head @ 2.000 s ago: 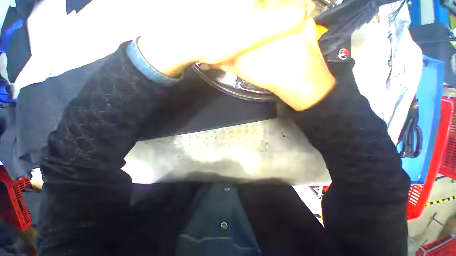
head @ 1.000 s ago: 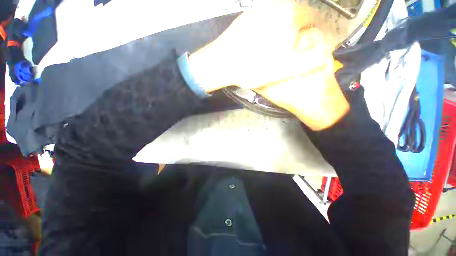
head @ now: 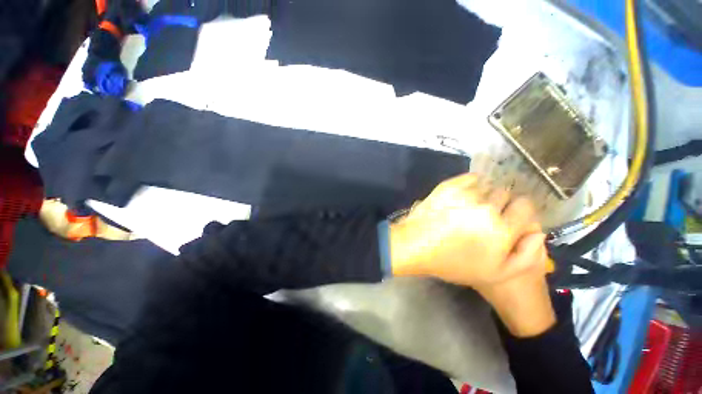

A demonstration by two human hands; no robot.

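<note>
A long dark cloth piece (head: 223, 150) lies across the table. Its right end has a darker rectangle (head: 435, 171) with straight edges. My left hand (head: 450, 235) and my right hand (head: 523, 281) overlap at the near side of this end, closed over the steam iron. Only the iron's orange handle end (head: 549, 265) and a small metal edge by my left wrist show. My hands and left sleeve hide the rest of the iron and the near cloth edge.
The metal iron rest (head: 550, 135) is at right, beside a yellow-and-black hose (head: 637, 115). Dark cut panels (head: 377, 46) lie at the far side. Tied bundles (head: 111, 73) are far left, dark cloth (head: 85, 269) hangs near left. Scissors (head: 606, 354) lie at lower right.
The view has shifted, bringing the iron rest, far panels and more of the long cloth into sight. My hands remain together on the iron and now appear lower in the picture.
</note>
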